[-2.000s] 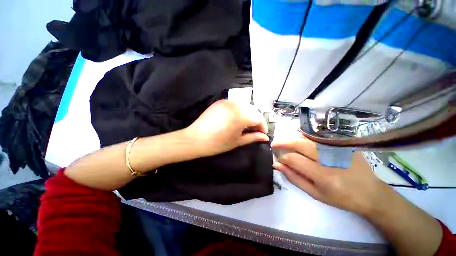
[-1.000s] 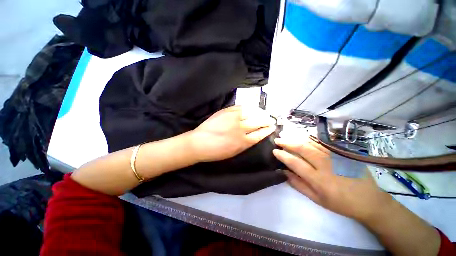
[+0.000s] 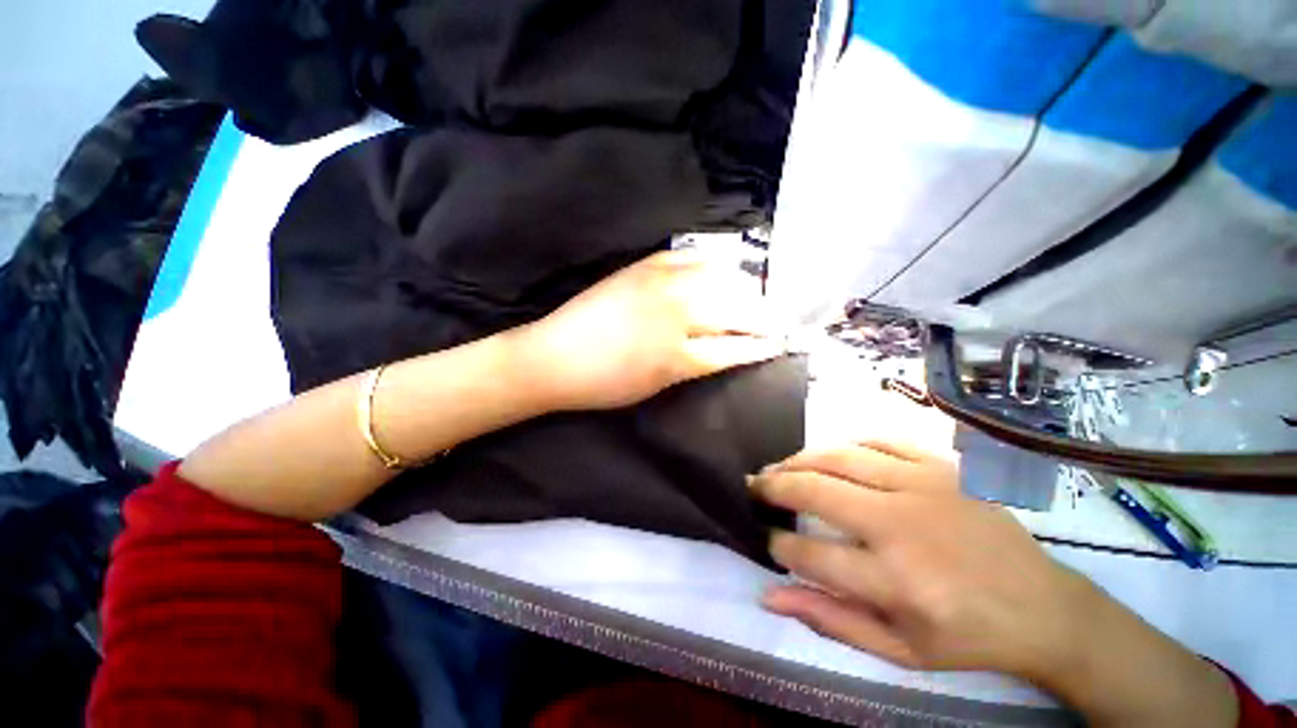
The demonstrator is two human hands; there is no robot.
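Note:
A black garment piece (image 3: 470, 213) lies on the table left of the needle area. My left hand (image 3: 654, 334) lies on it with the fingertips close to the presser foot area, which is blurred and bright. A white label (image 3: 721, 253) shows just above my left hand on the cloth. My right hand (image 3: 903, 555) is at the cloth's right edge, with thumb and fingertips on the dark edge; I cannot tell if it grips it. The white machine head (image 3: 939, 185) with a blue stripe stands above and right of my left hand.
Green and blue snips (image 3: 1166, 523) lie right of my right hand. A tangle of small white pieces (image 3: 1095, 413) is beside them. A grey-blue plate (image 3: 1013, 474) is by the foot. A ruler strip (image 3: 569, 607) runs along the front edge. Dark garments (image 3: 107, 270) hang at the left.
My right hand has moved away from the needle, down toward the front edge, with its fingers more spread. My left hand remains near the foot. The view has shifted slightly.

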